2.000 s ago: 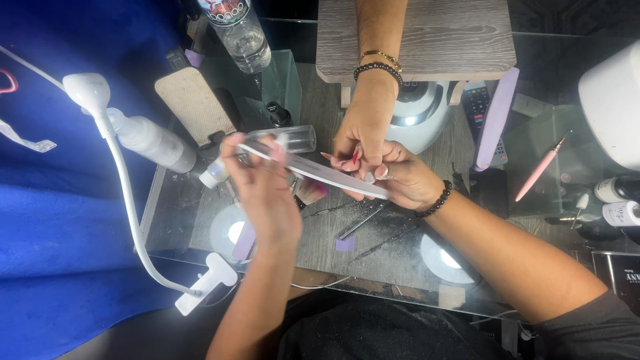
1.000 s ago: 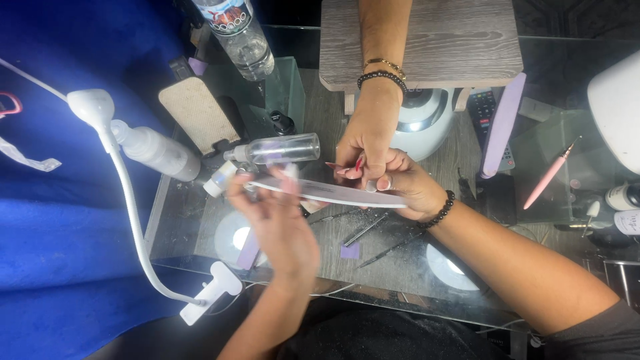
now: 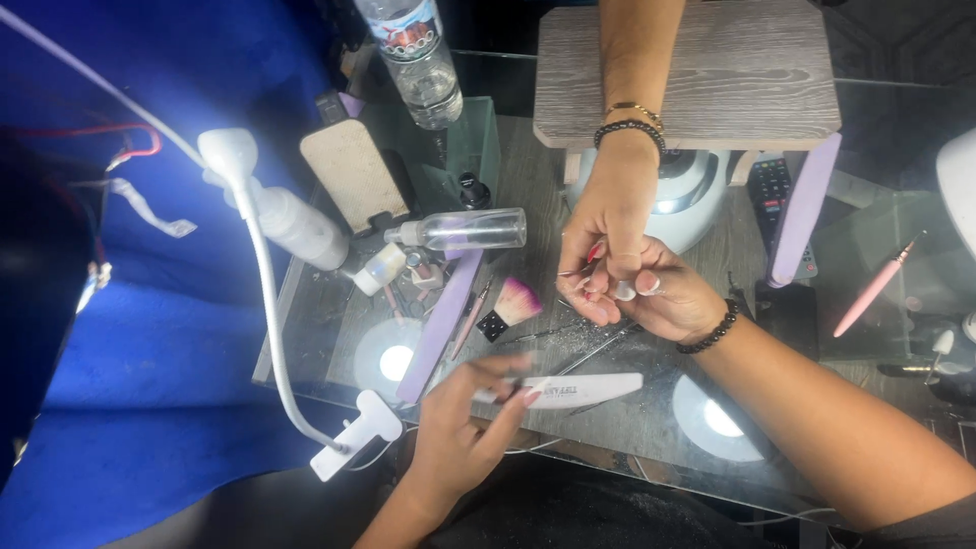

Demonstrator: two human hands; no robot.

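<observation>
My left hand (image 3: 465,427) is at the near edge of the glass table, its fingers spread over the end of a white nail file (image 3: 598,390). The fingers are blurred, and whether they grip the file cannot be told. My right hand (image 3: 679,297), with a black bead bracelet, holds a finger of another person's hand (image 3: 618,206). That hand reaches in from the top and has some red nails and a whitish long nail. Pale dust and thin metal tools (image 3: 591,352) lie below the joined hands.
A fluffy brush (image 3: 516,301), a purple file (image 3: 442,328) and a clear spray bottle (image 3: 473,229) lie left of the hands. A wooden armrest (image 3: 755,76) stands over a white lamp (image 3: 686,198). A white clip lamp (image 3: 358,435) is at the near left edge, a pink pen tool (image 3: 873,293) at right.
My left hand has moved down and away from the other person's fingers, and the white file with it. My right hand keeps its hold on the other person's hand.
</observation>
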